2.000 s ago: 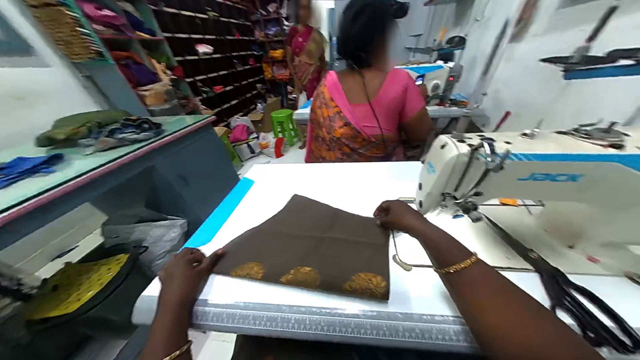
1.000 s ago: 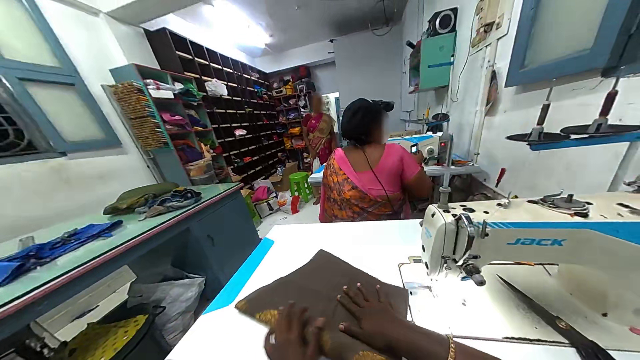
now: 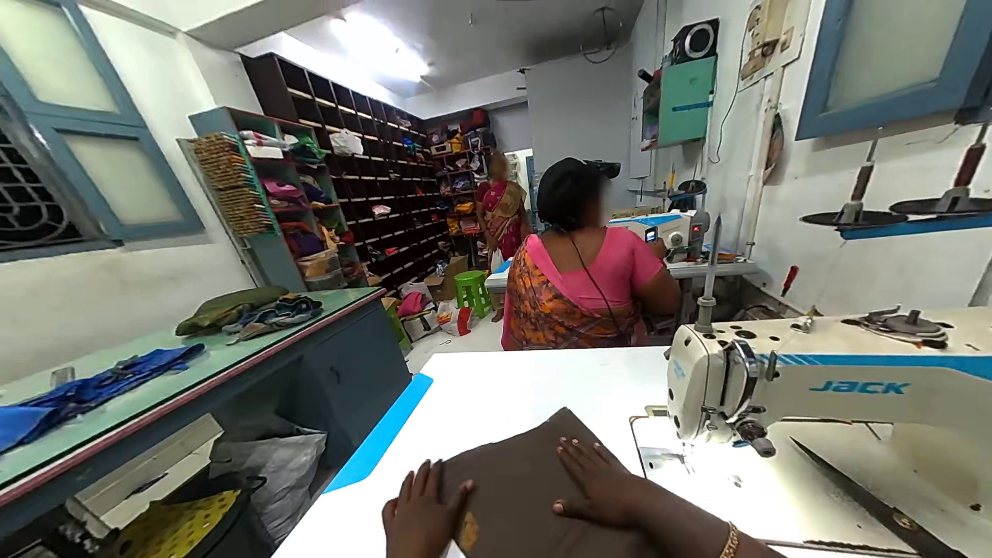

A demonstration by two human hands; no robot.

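A dark brown cloth piece (image 3: 515, 473) with a gold motif lies on the white sewing table (image 3: 480, 395), its lower part cut off by the frame. My left hand (image 3: 425, 508) rests at the cloth's left edge, fingers spread. Flat on the right part of the cloth lies my right hand (image 3: 601, 484), fingers apart, a gold bracelet on the wrist. To the right stands a white Jack sewing machine (image 3: 837, 380), its needle area beside the cloth but not touching it. Large dark scissors (image 3: 860, 496) lie on the machine bed.
A green-topped counter (image 3: 341, 298) at the left holds blue cloth (image 3: 116, 384) and folded garments (image 3: 256, 310). Ahead, a person in a pink blouse (image 3: 589, 279) sits at another sewing machine (image 3: 663, 229); another person (image 3: 504, 205) stands farther back. A bag (image 3: 271, 473) and a yellow perforated item (image 3: 174, 527) are lower left.
My hands have moved from the cloth's left and right edges to lie on it with fingers spread. The cloth has turned and sits lower in view. The view has tilted up.
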